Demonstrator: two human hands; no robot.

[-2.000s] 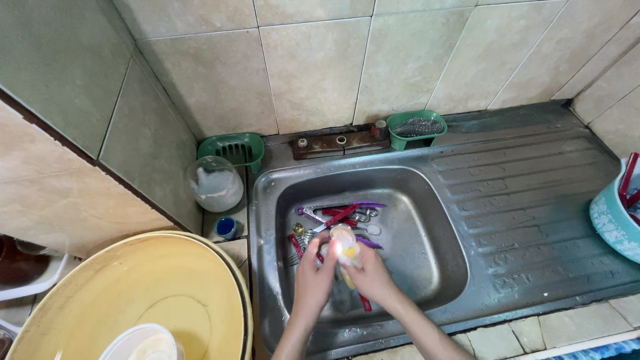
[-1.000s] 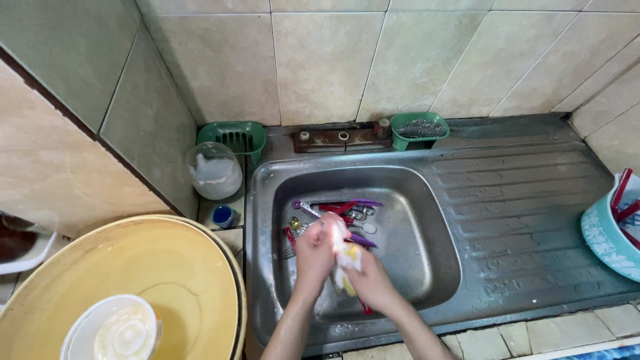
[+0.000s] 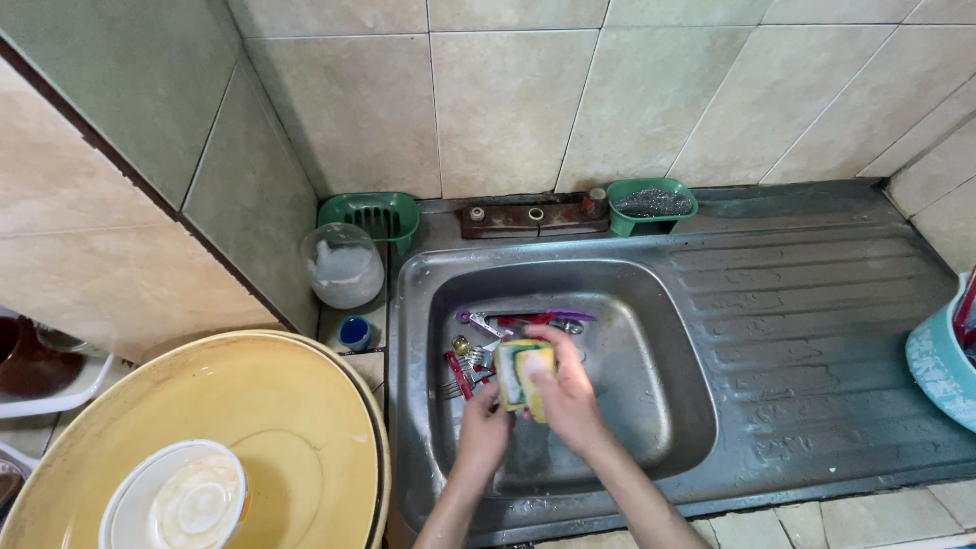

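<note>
Over the steel sink basin (image 3: pixel 640 381), my right hand (image 3: pixel 568 389) grips a folded yellow and green scouring sponge (image 3: pixel 512 374) covered in white suds. My left hand (image 3: pixel 484 435) is at the sponge's lower left, its fingers curled; whether it holds something is hidden. Beyond and left of my hands, forks (image 3: pixel 479 358), a red-handled utensil (image 3: pixel 458 374), a purple utensil (image 3: pixel 570 314) and other cutlery lie in the basin.
Left of the sink stand a large yellow basin (image 3: pixel 305 396) with a white plastic container (image 3: pixel 122 503), a blue cup (image 3: pixel 354 333) and a clear round container (image 3: pixel 345 267). Green holders (image 3: pixel 381 202) (image 3: pixel 652 227) sit behind; a teal tub (image 3: pixel 934 366) is at right.
My hands were close together around the sudsy sponge; now they are a little apart, with the sponge's green and yellow faces showing. The red piece seen below my hands earlier no longer shows there.
</note>
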